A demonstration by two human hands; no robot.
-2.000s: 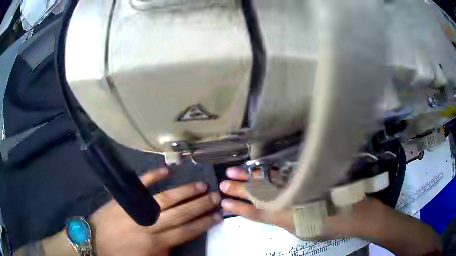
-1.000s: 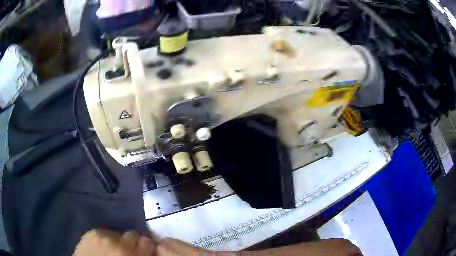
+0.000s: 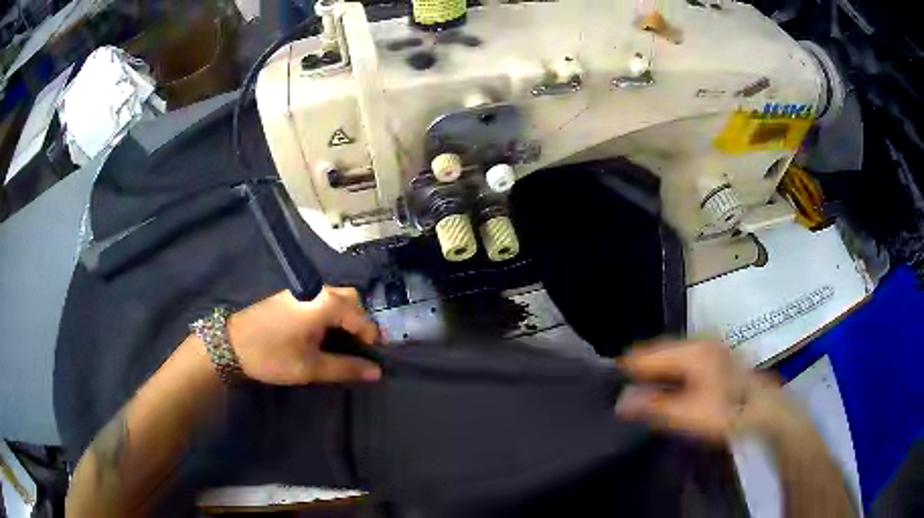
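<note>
My left hand (image 3: 309, 339) pinches the edge of a dark fabric panel (image 3: 476, 430) in front of the sewing machine. My right hand (image 3: 679, 390) grips the same edge farther right and is slightly blurred. The edge is stretched between both hands, and the panel hangs toward me. More dark fabric spreads left of the machine and under its arm. The cream sewing machine (image 3: 598, 76) stands behind the hands. The needle area is mostly hidden by the machine head. The silver needle plate (image 3: 410, 322) shows just beyond my left hand.
A black rod (image 3: 284, 243) hangs left of the machine head, close above my left hand. Cream tension knobs (image 3: 476, 238) stick out at the front. The white table (image 3: 775, 293) has ruler markings on the right. A blue surface (image 3: 871, 354) lies beyond its edge. A crumpled white bundle (image 3: 106, 101) is at upper left.
My hands were together low at the front edge; now they are higher and apart, with the dark panel stretched between them. The view has shifted, so the machine sits higher and farther right.
</note>
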